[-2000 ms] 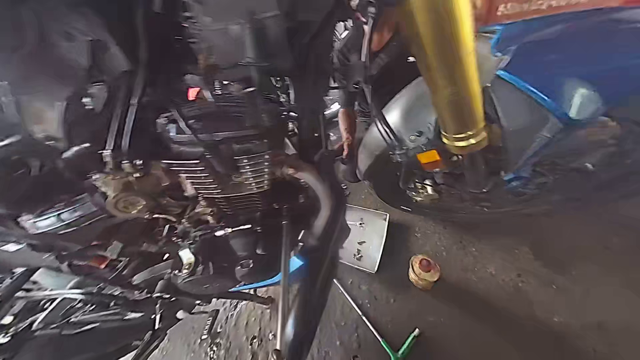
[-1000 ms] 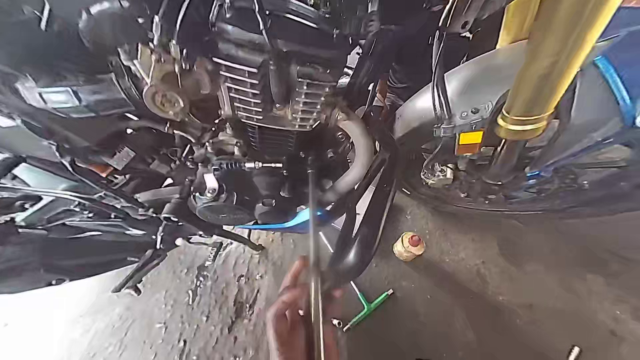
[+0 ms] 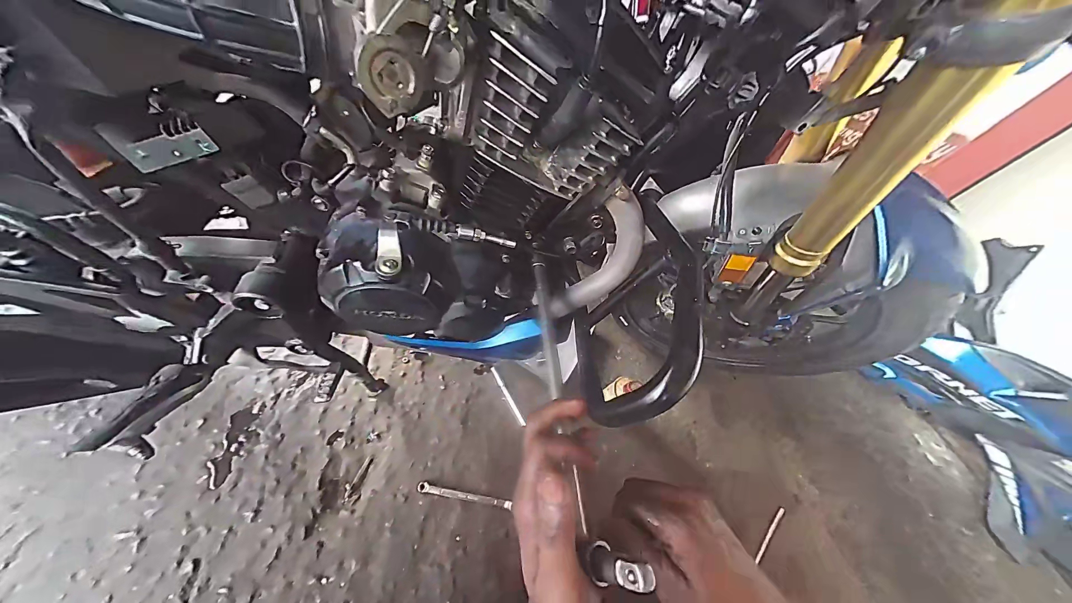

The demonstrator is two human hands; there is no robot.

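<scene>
A long metal extension bar (image 3: 548, 335) runs from the motorcycle engine's lower front down to my hands, its upper end beside the engine block (image 3: 519, 151). Around its shaft, below the black crash bar (image 3: 691, 335), the fingers of my left hand (image 3: 553, 494) are curled. At the shaft's lower end is a ratchet head (image 3: 624, 574), with my right hand (image 3: 678, 536) closed by it; the ratchet's handle is hidden by that hand. The bent exhaust pipe (image 3: 624, 243) passes just right of the bar.
A wrench (image 3: 465, 496) lies on the rough floor, and a thin metal rod (image 3: 769, 534) lies to the right. A small container (image 3: 621, 387) shows behind the crash bar. The front wheel (image 3: 837, 335) is at right, near a blue fairing panel (image 3: 1005, 402). The side stand (image 3: 352, 360) reaches down at left.
My right hand has come into view at the bar's lower end, with the ratchet head beside it. One second ago a single hand showed on the bar. The view has moved closer to the engine.
</scene>
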